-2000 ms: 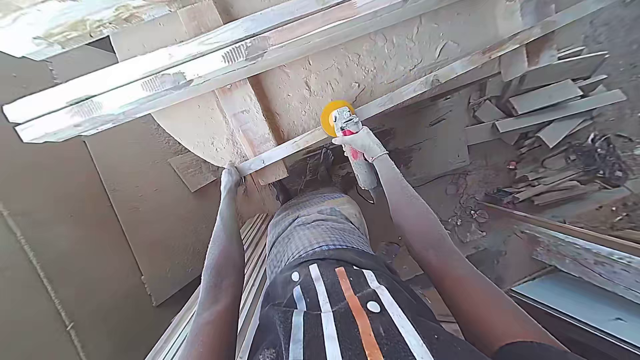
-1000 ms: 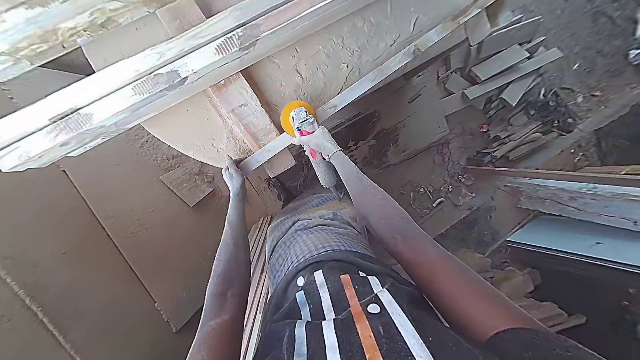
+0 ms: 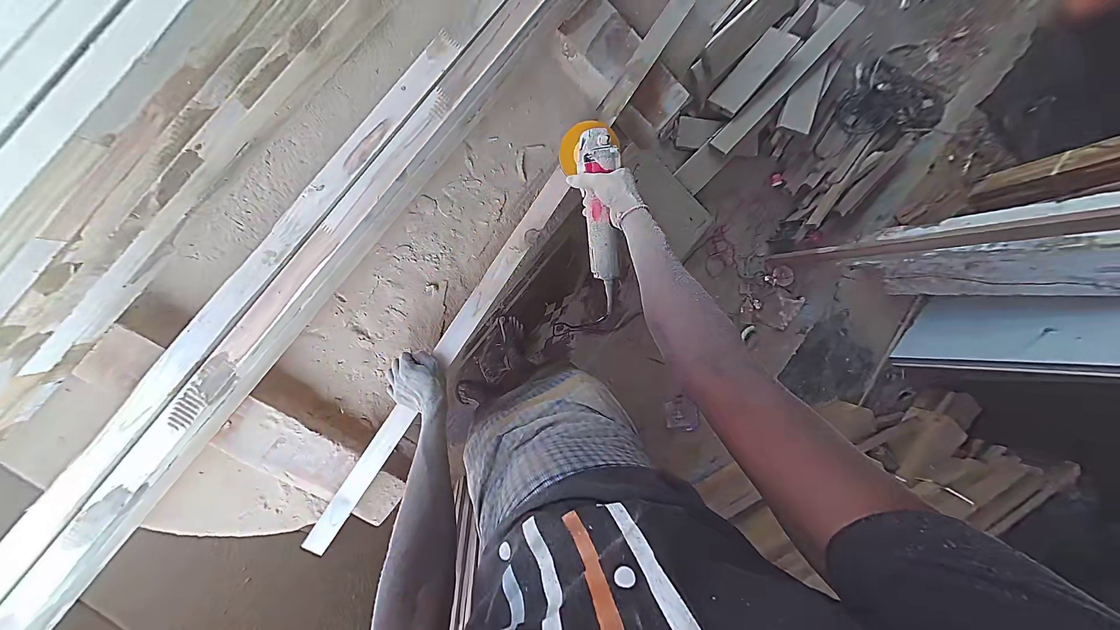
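My right hand (image 3: 610,191), in a pale dusty glove, grips an angle grinder (image 3: 604,232) by its body, below the head. Its yellow disc (image 3: 579,144) lies over a long narrow wooden strip (image 3: 490,293); whether it touches the wood cannot be told. A cord runs down from the grinder's rear end. My left hand (image 3: 417,381), coated with dust, is closed around the strip nearer its lower end. The strip slants from lower left to upper right across wooden cross blocks (image 3: 302,451).
Long wooden beams (image 3: 289,293) run parallel to the strip on the left. Wood offcuts (image 3: 770,79) are piled at the upper right, and more offcuts (image 3: 962,464) lie at the lower right. Feet show below the strip. Planks (image 3: 997,267) stand out at the right edge.
My right hand has moved the grinder up along the strip, farther from my left hand. My left hand remains on the strip, with more of its end now showing beyond it. The view has turned.
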